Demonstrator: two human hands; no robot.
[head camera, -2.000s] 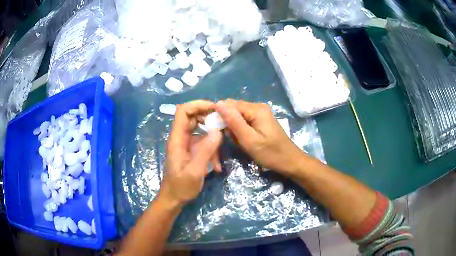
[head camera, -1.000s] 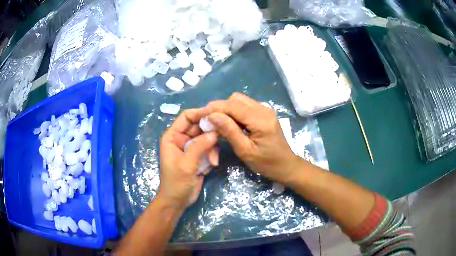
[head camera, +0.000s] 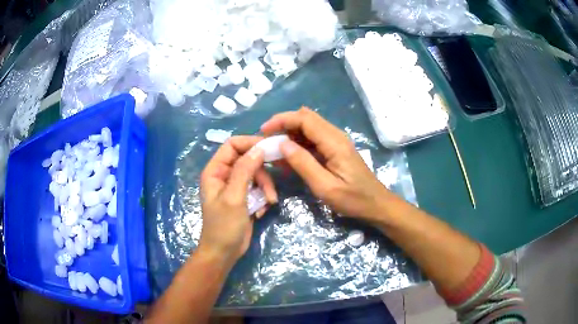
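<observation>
A white capsule-shaped piece (head camera: 271, 149) is held between both hands above the clear plastic sheet (head camera: 304, 266). My left hand (head camera: 229, 183) grips its left end with thumb and fingers, and a translucent shell (head camera: 255, 200) sits in its curled lower fingers. My right hand (head camera: 329, 166) pinches the right end of the piece with its thumb and fingers. A loose translucent shell (head camera: 218, 135) lies just beyond my left hand. A small round white disc (head camera: 355, 238) lies on the sheet below my right wrist.
A blue bin (head camera: 134, 209) with white capsules stands left. A pile of translucent shells (head camera: 244, 38) lies at the back. A clear tub (head camera: 390, 144) of white parts, a thin stick (head camera: 461, 168), a phone (head camera: 466, 76) and ribbed clear trays (head camera: 545, 120) are right.
My fingers have shifted so the white piece now shows lengthwise between both thumbs. The translucent shell in my left hand shows more clearly. The disc near my right wrist is less covered.
</observation>
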